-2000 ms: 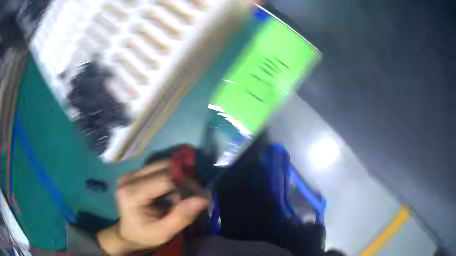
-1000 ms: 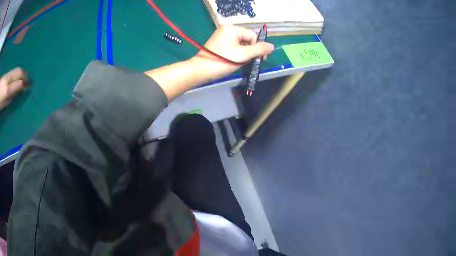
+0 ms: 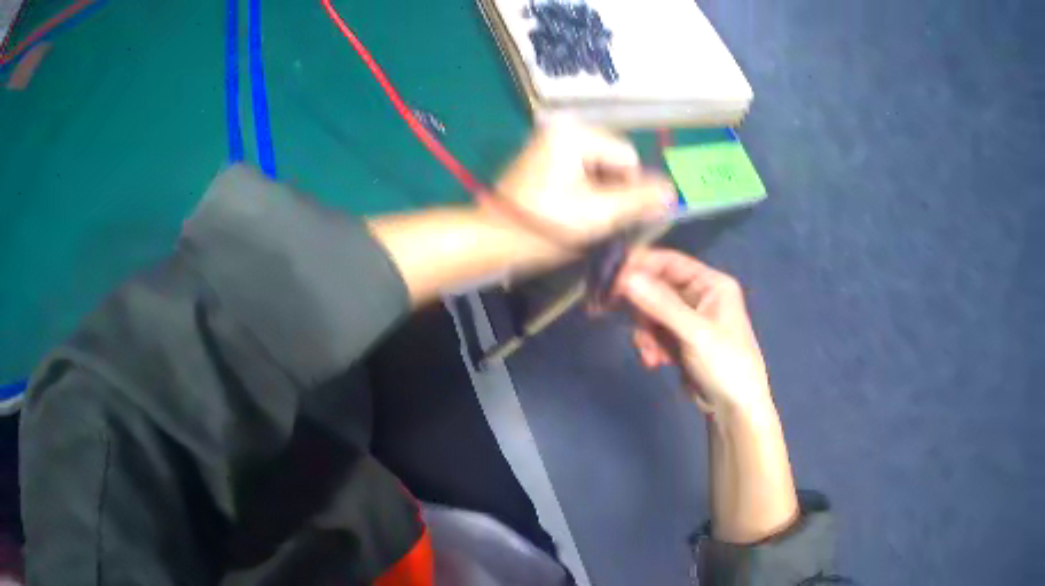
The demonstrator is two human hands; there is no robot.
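My left hand (image 3: 584,183) reaches in from the left and is closed around a black stick-like tool (image 3: 605,272), blurred by motion. The tool slants below my left fingers. A red wire (image 3: 395,97) runs from the top across the mat to my left wrist. My right hand (image 3: 676,303) comes up from the lower right, palm partly turned up, its thumb and fingertips pinched at the tool's lower dark end. Whether a small part is between those fingertips cannot be told.
The green mat (image 3: 138,229) has paired blue tape lines. A short dark ribbed piece (image 3: 429,119) lies beside the wire. A white tray stack (image 3: 676,57) holds a black pile (image 3: 571,40). A green label (image 3: 716,172) is at the table corner. A brown piece (image 3: 29,66) lies upper left.
My right hand has come into view and reached the tool's lower end. My left hand has moved slightly right and down. The other hand at the left edge is gone from view.
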